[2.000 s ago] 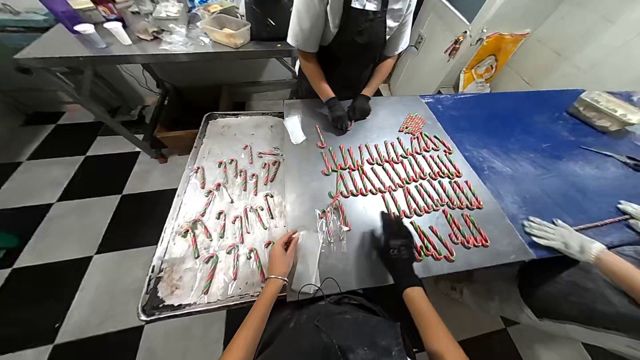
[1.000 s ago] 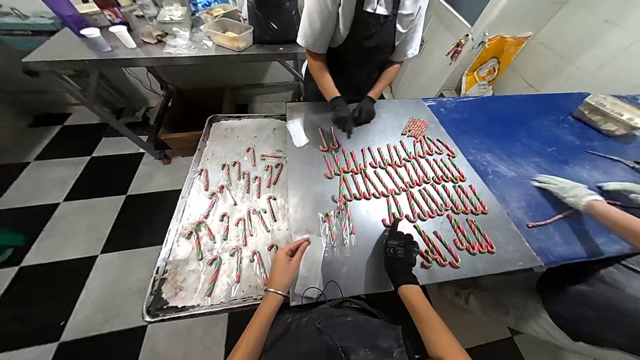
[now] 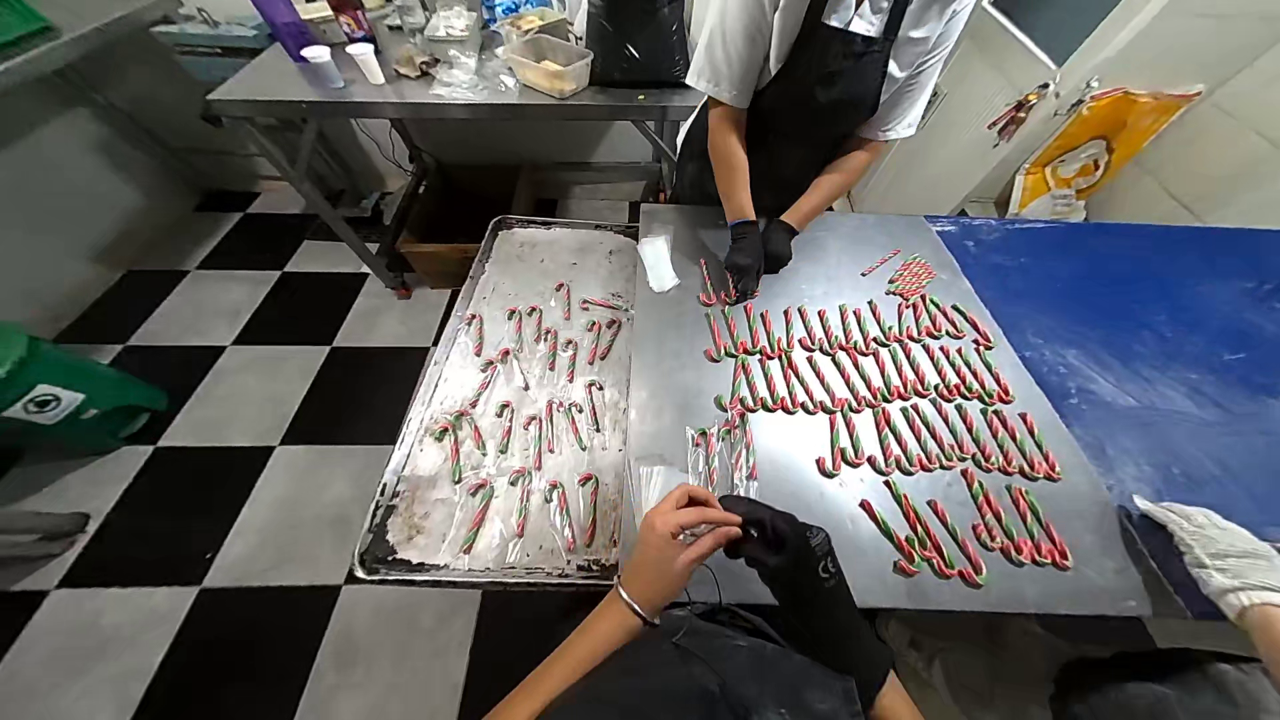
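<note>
My bare left hand [image 3: 675, 545], with a bracelet at the wrist, and my black-gloved right hand [image 3: 785, 545] meet at the metal table's near edge. Their fingertips pinch a small item, apparently a candy cane in clear plastic, mostly hidden by the fingers. Just beyond them lie candy canes in clear wrappers [image 3: 722, 455] and a stack of clear bags [image 3: 655, 482]. Unwrapped red, green and white candy canes [image 3: 870, 385] lie in rows to the right on the metal table [image 3: 790, 445]. Wrapped canes [image 3: 478, 515] are spread over the baking tray [image 3: 420, 425] at left.
Across the table a co-worker's black-gloved hands [image 3: 757, 258] touch canes near a white stack [image 3: 658, 263]. Short candy sticks [image 3: 912, 275] lie at the far right. A white-gloved hand [image 3: 1215, 550] rests by the blue surface [image 3: 1150, 350]. A side table [image 3: 430, 100] holds containers.
My right hand has moved left from the unwrapped canes to meet my left hand. The white-gloved co-worker's hand has moved nearer the blue surface's front edge.
</note>
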